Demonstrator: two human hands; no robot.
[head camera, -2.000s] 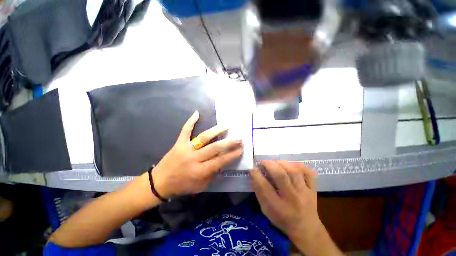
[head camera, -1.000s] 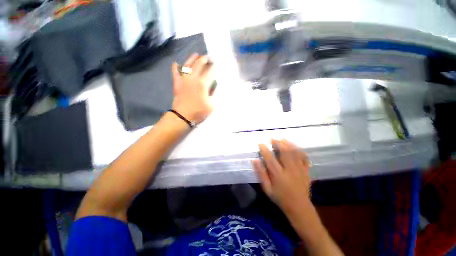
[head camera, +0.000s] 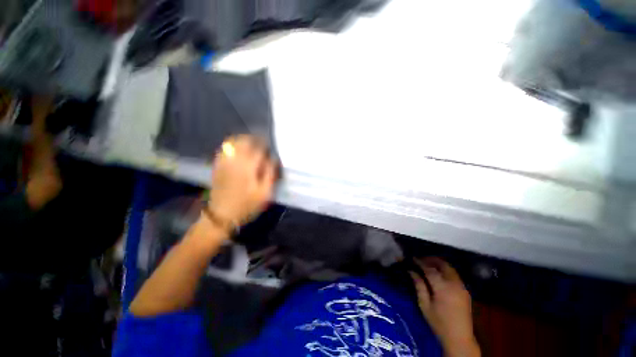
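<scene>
The view is tilted and blurred. A dark grey pocket piece (head camera: 209, 108) lies flat at the left of the white table, reaching near its front edge. My left hand (head camera: 244, 178), with a ring and a dark wristband, is over its lower right corner; its fingers are curled and blurred, so whether it grips the cloth is unclear. My right hand (head camera: 443, 289) is low, below the table's front edge near my blue shirt; its fingertips are by something dark, and its hold is unclear.
The sewing machine (head camera: 558, 59) is at the upper right, its needle area blurred. Dark garment panels (head camera: 244, 21) are heaped at the back left. Another person's forearm (head camera: 43, 157) shows at far left. The table's grey front edge (head camera: 418, 216) slants down rightward.
The view has swung left. My left hand has gone from the larger panel at the back to the smaller piece by the front edge. My right hand has dropped from the table edge to below it.
</scene>
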